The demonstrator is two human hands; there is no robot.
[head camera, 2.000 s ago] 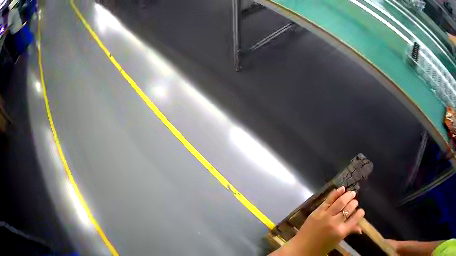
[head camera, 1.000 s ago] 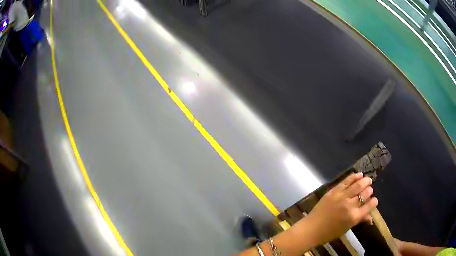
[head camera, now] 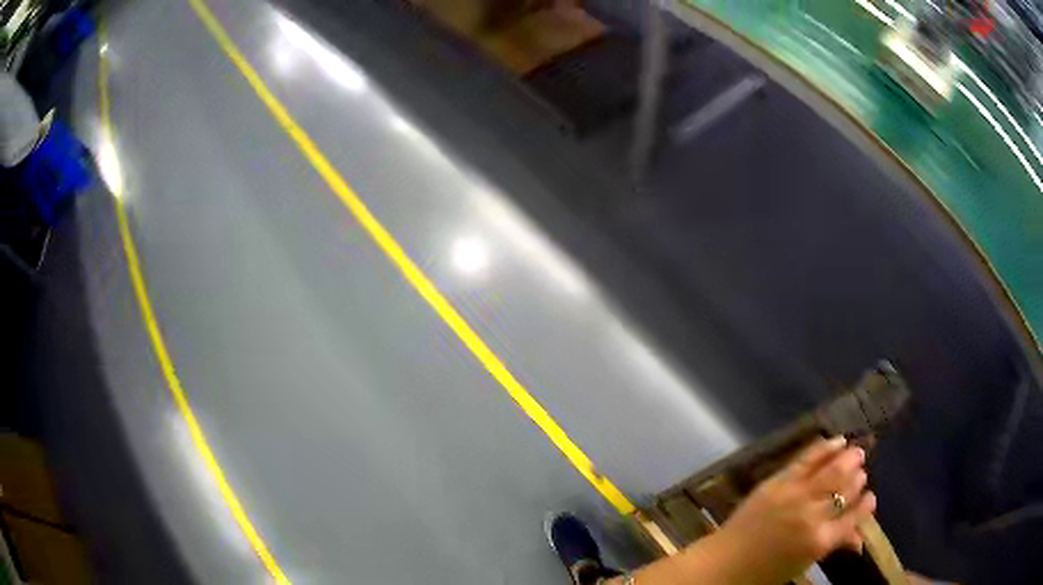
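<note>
A slatted wooden frame point(head camera: 732, 478) is held at the lower right, tilted, with gaps between its slats; its lower part is cut off by the bottom edge. A dark, rough end block point(head camera: 878, 397) is at its upper right end, slightly blurred. My left hand point(head camera: 801, 503), bare with a ring, grips the frame just below the block, fingers bent over its edge. A sliver of skin shows at the bottom edge right of the frame; my right hand itself cannot be seen.
Grey floor point(head camera: 343, 377) with two yellow lane lines. A green-topped bench point(head camera: 915, 149) curves along the upper right, with blurred items on it. Brown cardboard-like items point(head camera: 538, 34) stand at the top. A person's pale sleeve point(head camera: 16, 120) and a blue object point(head camera: 57, 171) are at the left. My shoe point(head camera: 574, 543) shows below.
The floor and bench views have shifted, and brown items have appeared at the top. The frame and my left hand sit slightly lower than one second ago. The right forearm has mostly left the picture.
</note>
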